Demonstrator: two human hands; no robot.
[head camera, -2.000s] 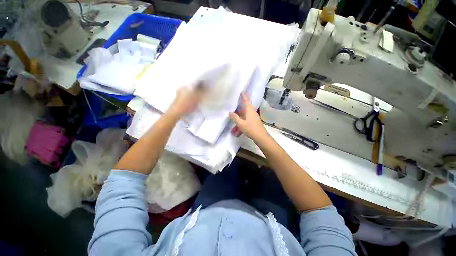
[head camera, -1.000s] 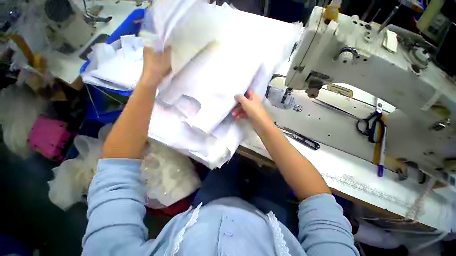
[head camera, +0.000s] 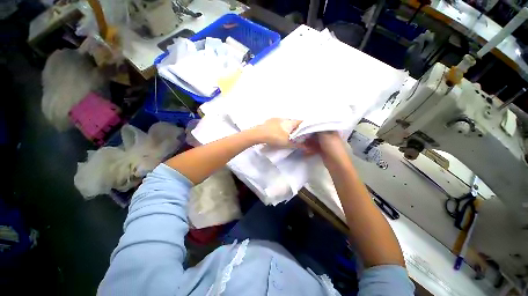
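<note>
A stack of white sheets (head camera: 301, 75) lies on the table in front of me, with looser white pieces (head camera: 263, 170) at its near edge. My left hand (head camera: 279, 132) grips the edge of white sheets that are folded over near the stack's right side. My right hand (head camera: 324, 143) is close beside it, partly under the folded sheets. Its fingers are hidden and blurred, so I cannot tell what it holds.
A blue plastic basket (head camera: 263, 41) with white pieces stands behind left. The sewing machine (head camera: 463, 124) is at right, with snips (head camera: 383, 205), scissors (head camera: 461, 208) and a pen (head camera: 465, 243) near it. A pink container (head camera: 95, 117) and sheer white fabric (head camera: 124, 162) are at lower left.
My left hand has come from the raised sheets at left to beside my right hand. The lifted sheets are down, folded near both hands. The view has shifted, so the scene sits further right and lower.
</note>
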